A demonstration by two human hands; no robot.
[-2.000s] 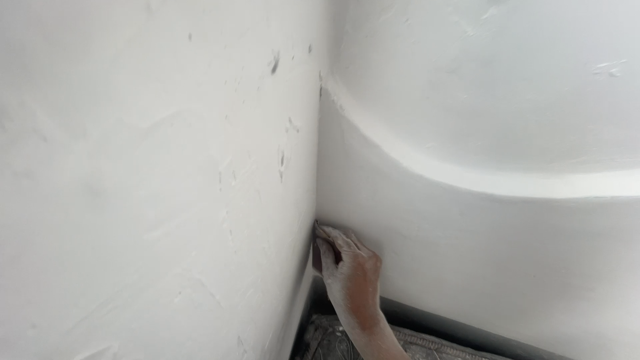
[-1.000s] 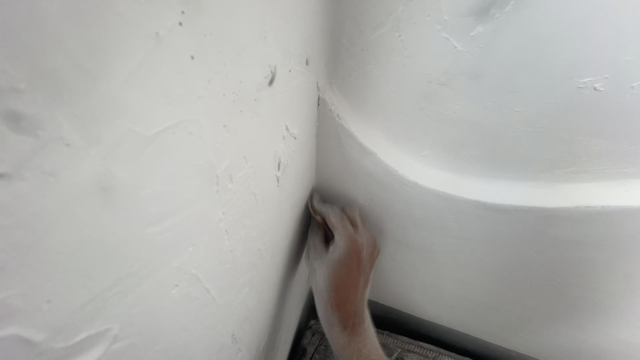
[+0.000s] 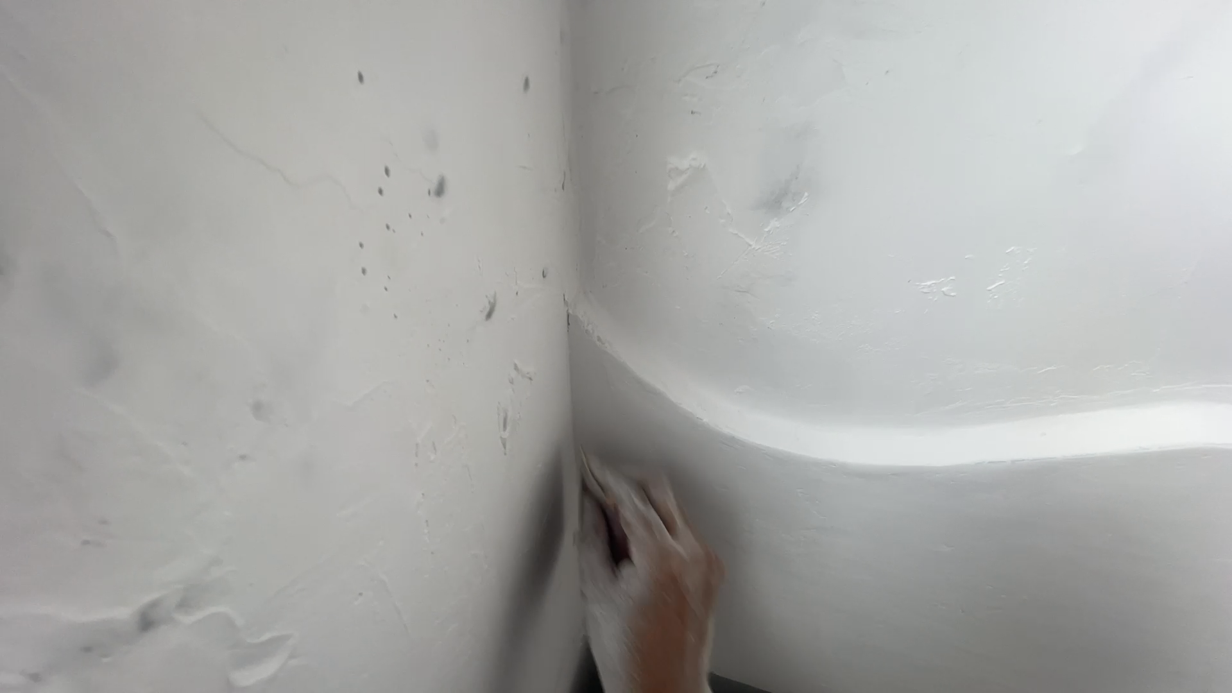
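My right hand (image 3: 654,587), coated in whitish dust and blurred, reaches up from the bottom edge. Its fingers are pinched together at the corner where two white plastered walls meet. A thin piece, possibly folded sandpaper (image 3: 591,474), shows at the fingertips; the blur hides what it is exactly. The left wall (image 3: 241,366) bears dark pits, scratches and ragged plaster ridges. On the right wall (image 3: 914,558), the hand is just below a curved pale ledge (image 3: 866,445) that runs up to the corner. My left hand is out of view.
Rough plaster patches (image 3: 770,221) mark the surface above the ledge. A dark strip (image 3: 736,684) shows at the bottom, right of my wrist. The hand's shadow falls on the left wall beside it.
My right hand has stayed at the corner and moved up along it, closer to the end of the ledge. The view has shifted, and the patterned surface below is no longer seen.
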